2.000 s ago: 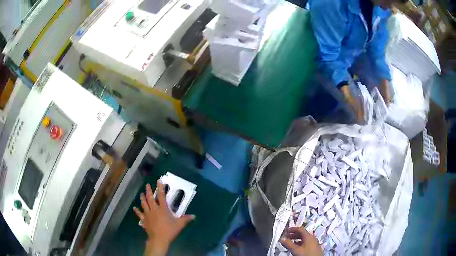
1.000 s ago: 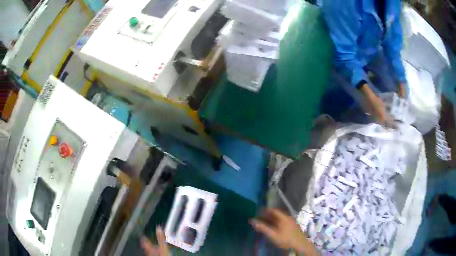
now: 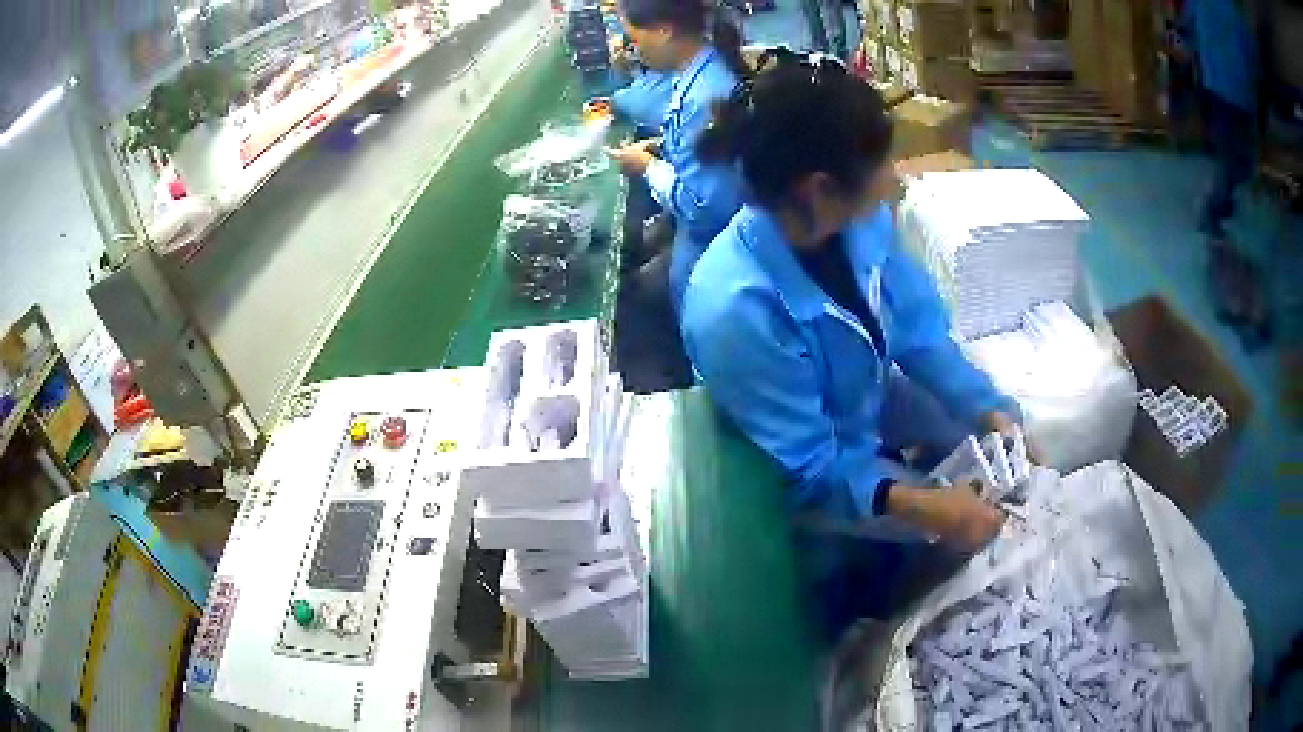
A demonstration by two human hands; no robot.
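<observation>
Neither of my hands is in the picture. A leaning stack of white inserts [image 3: 572, 572] stands on the green bench in front of me, beside the control-panel machine; the top insert [image 3: 539, 389] shows long and rounded openings. A large white woven sack [image 3: 1207, 601] at the lower right is filled with white offcut strips [image 3: 1050, 665]. A seated person in a blue jacket [image 3: 786, 358] holds white inserts [image 3: 979, 469] over the sack's near rim.
The white machine [image 3: 257, 629] with red, yellow and green buttons is at lower left. Plastic-wrapped dark items [image 3: 547, 243] lie on the green line. Another person [image 3: 700, 143] works behind. A tall white pile [image 3: 993, 236], an open carton [image 3: 1143, 336] and brown boxes are at right.
The view has swung up and away from the near bench. Both hands and the single insert there have left the picture. The insert stack and seated person now appear lower and nearer the centre.
</observation>
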